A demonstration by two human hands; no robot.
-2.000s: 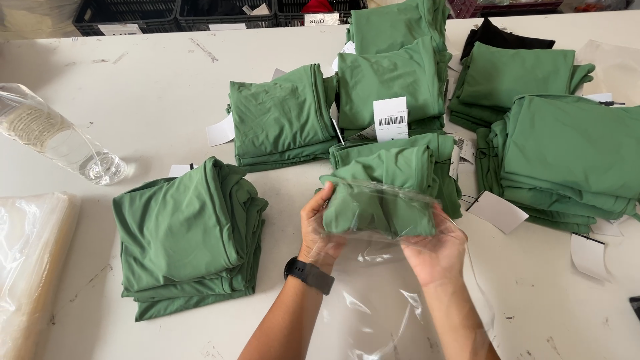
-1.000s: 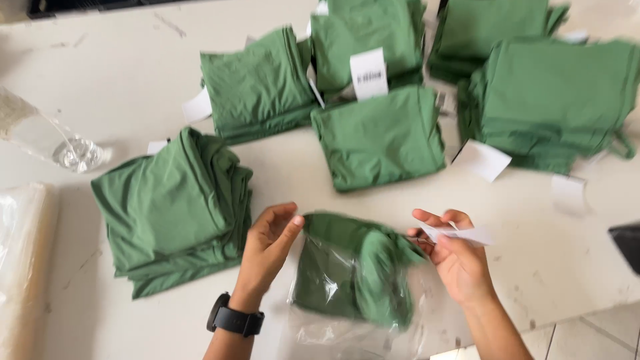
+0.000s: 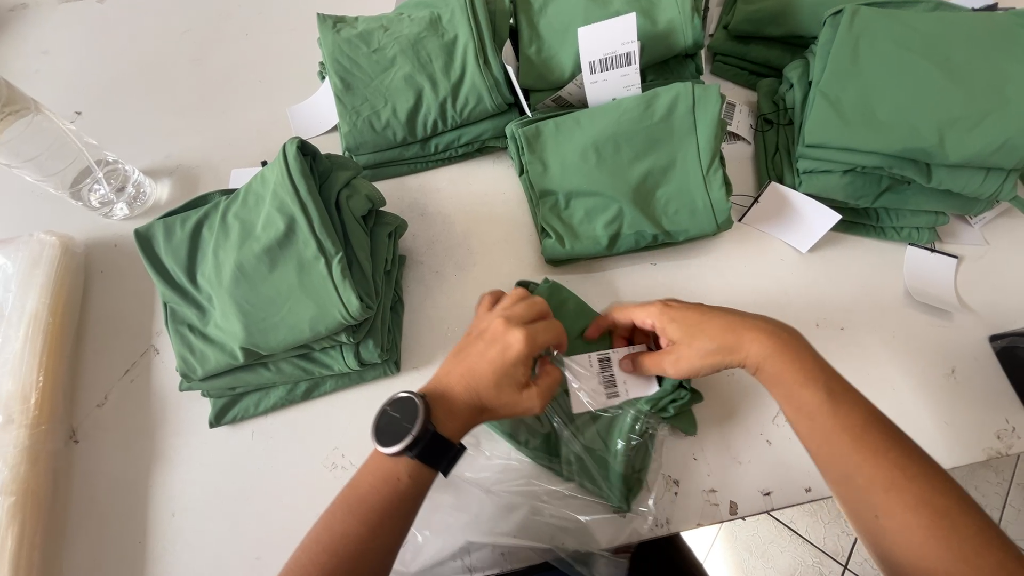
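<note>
A folded green garment (image 3: 616, 464) lies partly inside a clear plastic bag (image 3: 496, 496) near the table's front edge. My left hand (image 3: 516, 356), with a black watch on its wrist, pinches the plastic at the bag's mouth. Thumb and fingers of my right hand (image 3: 672, 336) hold a white barcode tag (image 3: 612, 378) against the garment, whose upper part sticks out of the bag. Just beyond both hands sits a folded green garment (image 3: 624, 176). To the left stands a stack of green garments (image 3: 264, 272).
More green garment stacks lie at the back (image 3: 416, 80) and right (image 3: 912, 112), with white tags (image 3: 790, 216) hanging out. A clear bottle (image 3: 88, 164) lies at the left, above a pile of plastic bags (image 3: 36, 384). A dark object (image 3: 1010, 360) sits at the right edge.
The bagged garment has come away from the middle stack toward me. My right hand has brought the tag from beside the garment onto it, and my left hand has moved onto the bag's mouth.
</note>
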